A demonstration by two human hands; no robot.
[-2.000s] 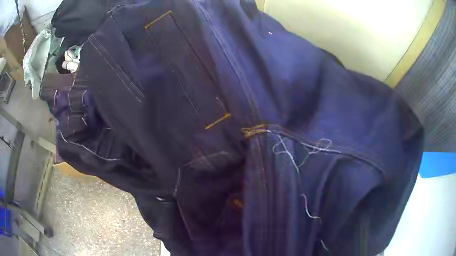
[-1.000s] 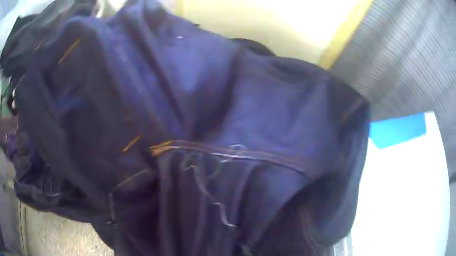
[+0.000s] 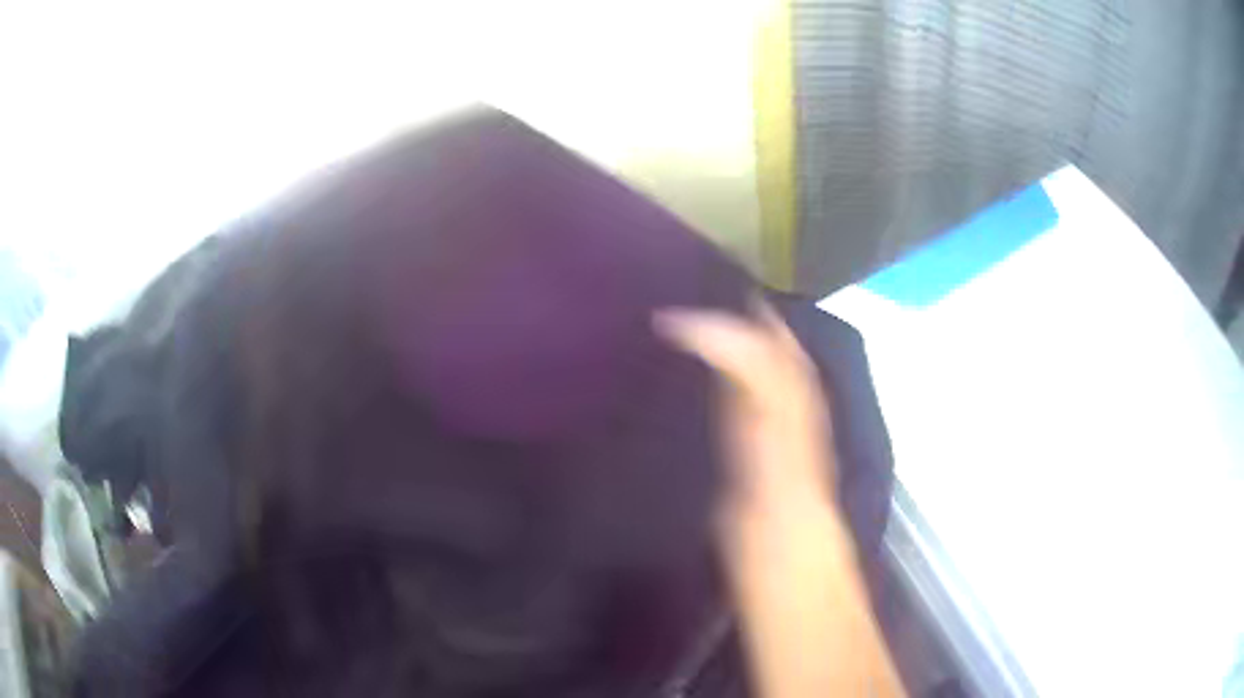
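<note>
A dark denim garment heap (image 3: 519, 505), near-black with a purple sheen, fills the middle and lower left of the view, heavily blurred. Its top rises to a peak. My right hand (image 3: 764, 396) comes up from the bottom edge, right of centre, and lies over the garment's right part. Its fingers point up and left. The hand is blurred, and whether its fingers grip cloth cannot be told. My left hand is not visible.
A white surface (image 3: 1064, 450) with a blue patch (image 3: 966, 252) is at the right. A cream panel with a yellow edge (image 3: 776, 150) stands behind the garment. Grey patterned cloth (image 3: 941, 109) hangs at the upper right. A pale green-white cloth (image 3: 71, 545) is at the lower left.
My right hand has come into view over the garment. The garment's orange seams and loose threads no longer show. Its outline now peaks near the top, and the view has shifted and blurred.
</note>
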